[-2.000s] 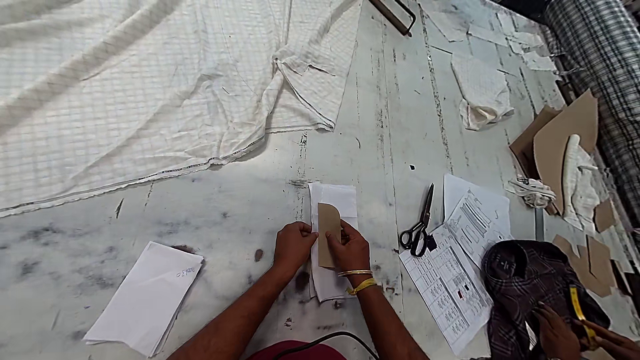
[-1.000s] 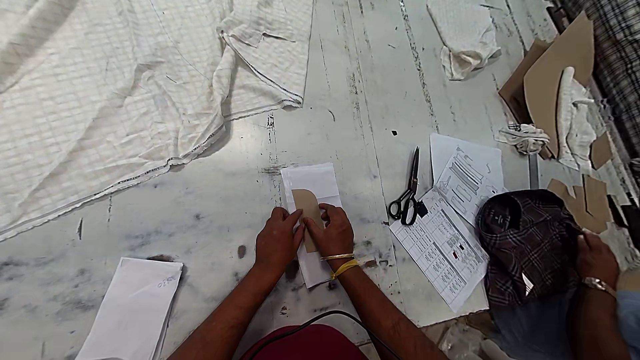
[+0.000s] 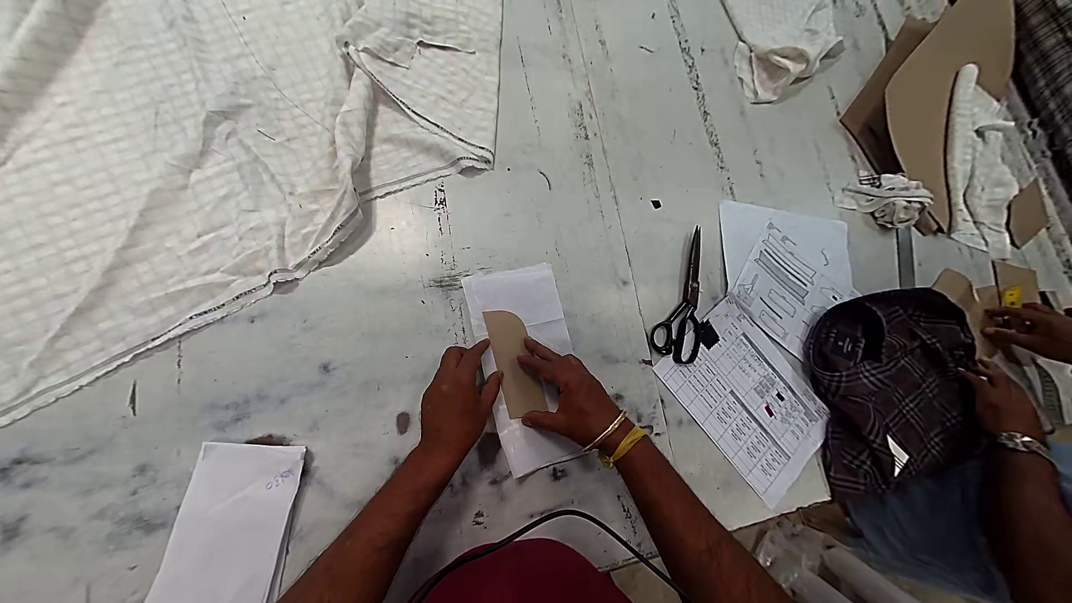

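A brown cardboard pattern piece (image 3: 512,368) with one rounded top corner lies flat on a folded white sheet (image 3: 536,293) in front of me. At its left edge rests my left hand (image 3: 456,398), fingers spread, fingertips touching the sheet and the card's side. My right hand (image 3: 578,395) holds the card's right edge and lower end between spread thumb and fingers. Right of my hands lie black-handled scissors (image 3: 685,310), blades pointing away, their handles partly over a printed sheet (image 3: 745,402). A stack of white folded paper (image 3: 226,519) is at the lower left.
White checked fabric (image 3: 209,167) spreads over the table's upper left. On the right are a dark plaid shirt (image 3: 896,377), brown cardboard pieces (image 3: 913,126) and a crumpled cloth (image 3: 888,199). A co-worker's hands (image 3: 1009,402) are beside the shirt. A black cable (image 3: 578,512) crosses near my body.
The card is lower and straighter on the white sheet than a second ago, with my right thumb now at its lower end. The co-worker's second hand has come into view.
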